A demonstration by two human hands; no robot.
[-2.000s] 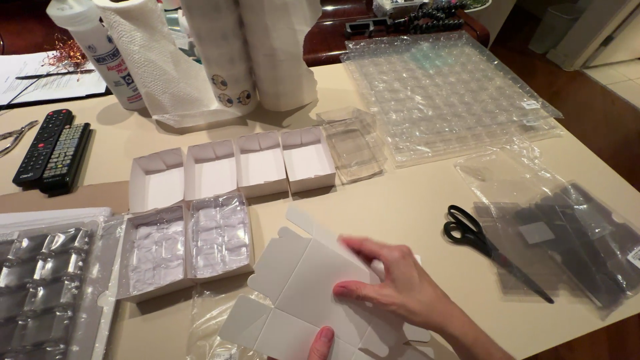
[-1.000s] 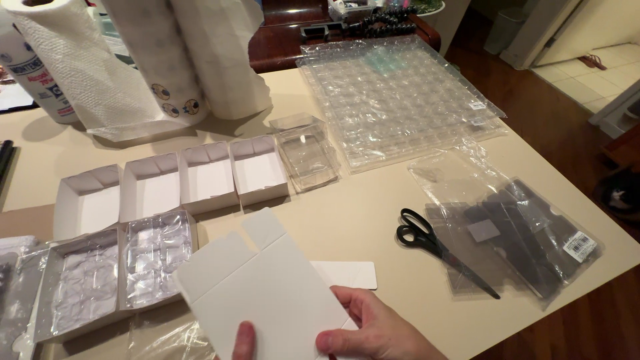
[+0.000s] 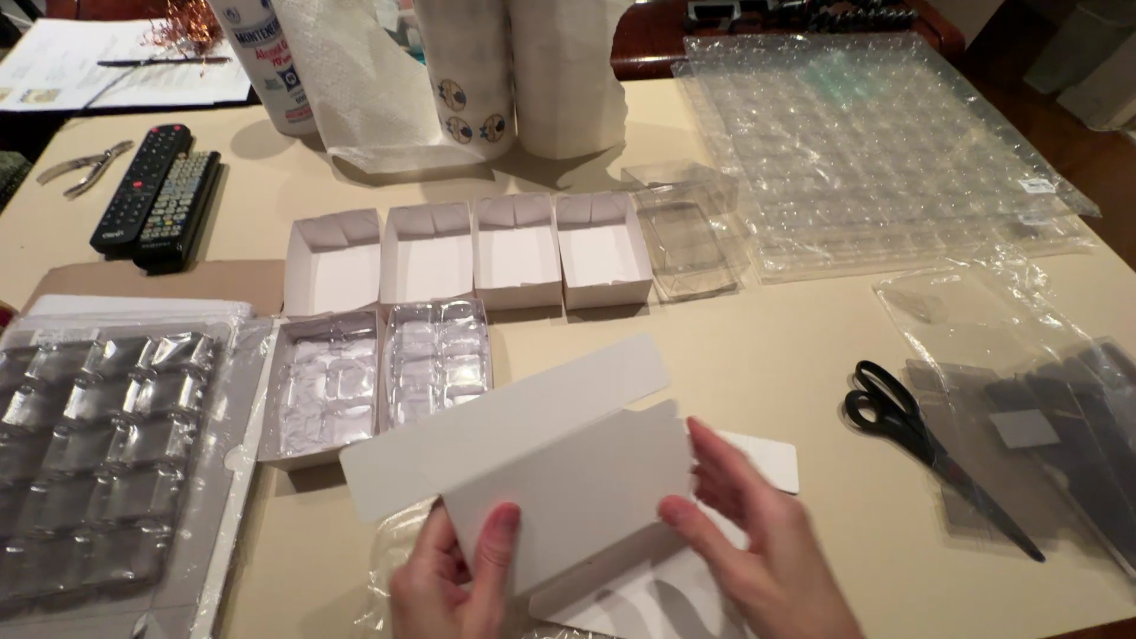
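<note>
A white cardboard blank (image 3: 568,479), creased with its long flap angled up, is held between my two hands low in the view. My left hand (image 3: 466,568) grips its lower left edge, thumb on the face. On its right end is my right hand (image 3: 754,532), thumb and fingers pinching the edge. More white card (image 3: 772,461) lies beneath, partly hidden. Behind stand several open white boxes (image 3: 519,253) in a row, and nearer, two boxes with clear plastic cavity inserts (image 3: 327,390). A folded clear plastic box (image 3: 688,244) adjoins the row's right end.
Black-handled scissors (image 3: 923,435) lie at right beside clear plastic bags (image 3: 958,311). Large clear cavity sheets (image 3: 852,151) cover the back right. A bagged cavity tray (image 3: 98,453) is at left, with remote controls (image 3: 146,191) and pliers (image 3: 89,169) behind. Paper rolls (image 3: 568,80) and a bottle (image 3: 271,71) stand behind.
The white blank, flat and spread out two seconds ago, now has a long flap bent up. My left hand has come further into view and holds its left side. The view has shifted back left.
</note>
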